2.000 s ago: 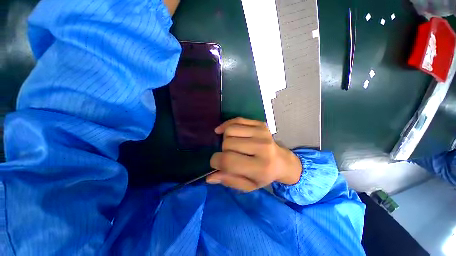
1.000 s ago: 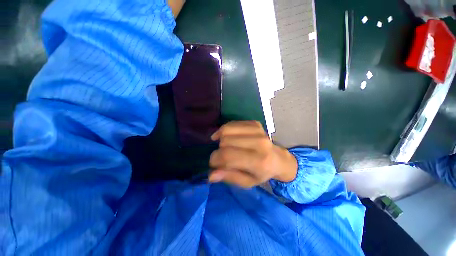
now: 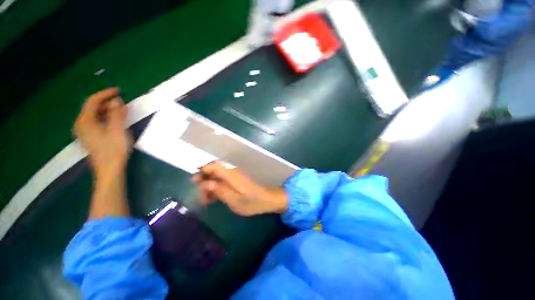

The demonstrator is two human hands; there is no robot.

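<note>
The picture is blurred. My left hand [image 3: 105, 126] is raised over the white conveyor edge at the left, fingers bent; whether it holds anything is unclear. My right hand [image 3: 232, 190] is half curled at the near edge of the grey-beige sheet [image 3: 246, 153] with its stepped white part [image 3: 167, 137]; no tool can be made out in it. A dark glossy smartphone [image 3: 186, 237] lies on the green mat between my arms, near my left sleeve.
A slim tool [image 3: 249, 120] and several small white pads [image 3: 251, 84] lie beyond the sheet. A red bin [image 3: 328, 36] with white contents stands near a long white bar [image 3: 375, 73]. The green conveyor [image 3: 170, 41] runs at upper left. Another person's blue sleeve [image 3: 490, 44] shows at upper right.
The view has swung towards the conveyor. My left hand, hidden before, now shows at the conveyor edge. My right hand has moved up beside the sheet, and the thin tool seen at it earlier is not visible.
</note>
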